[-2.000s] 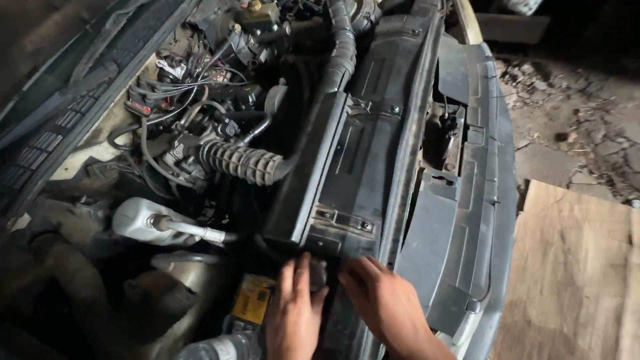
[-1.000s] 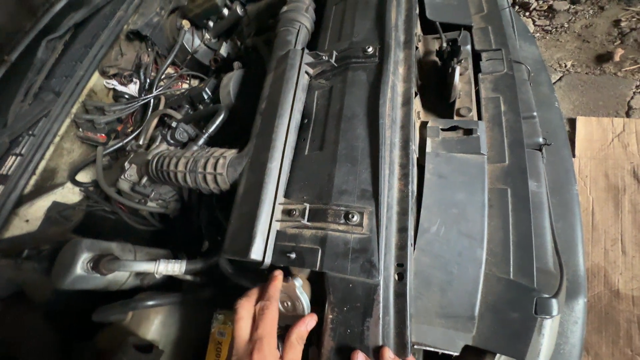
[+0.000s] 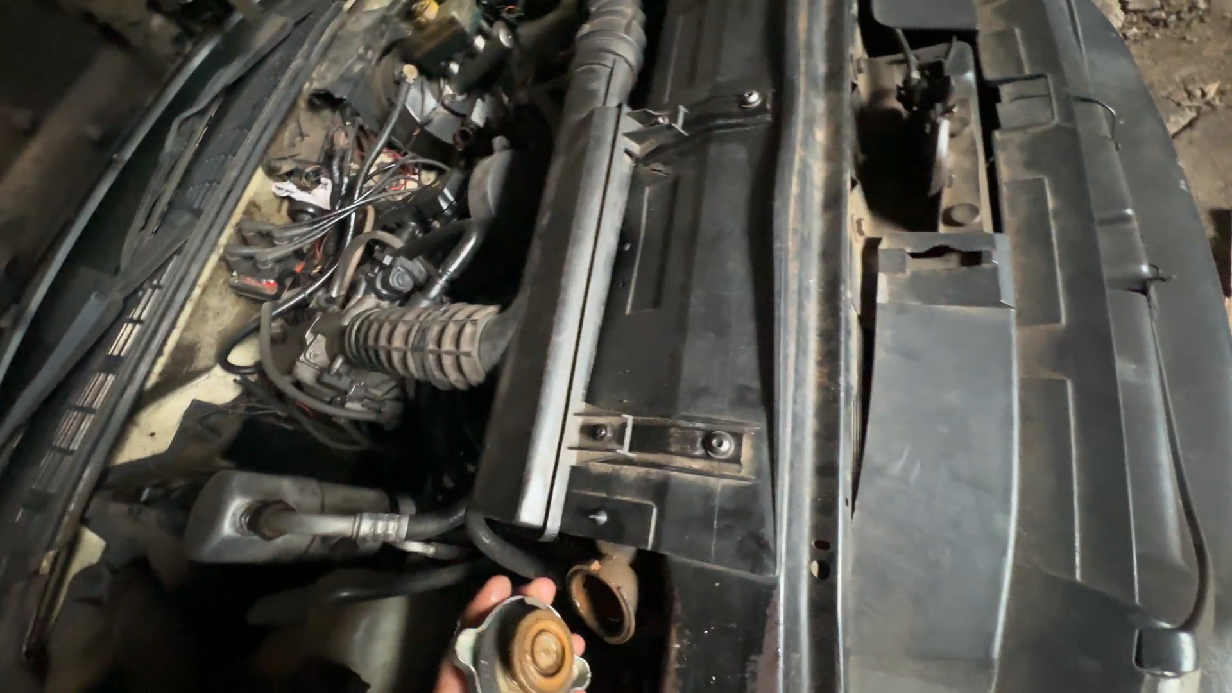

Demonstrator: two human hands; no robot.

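A metal radiator cap (image 3: 525, 647) is in my left hand (image 3: 474, 616) at the bottom of the head view. Its underside faces the camera and shows a rusty brown seal. Just to the right of the cap, the radiator filler neck (image 3: 604, 602) stands uncovered, its round mouth stained brown. Above the neck lies the black plastic radiator shroud (image 3: 707, 356) with its bolted bracket (image 3: 664, 443). A thin black hose (image 3: 505, 551) curves beside the neck. My right hand is out of the frame.
A ribbed intake hose (image 3: 423, 342) and loose wires (image 3: 327, 221) lie at the left. A metal canister with a pipe (image 3: 279, 515) sits at the lower left. The metal front crossmember (image 3: 808, 385) and the bumper cover (image 3: 1068, 433) run along the right.
The cap has come off the filler neck, where my left hand was a second ago, and is now turned underside up. My right hand has gone out of view.
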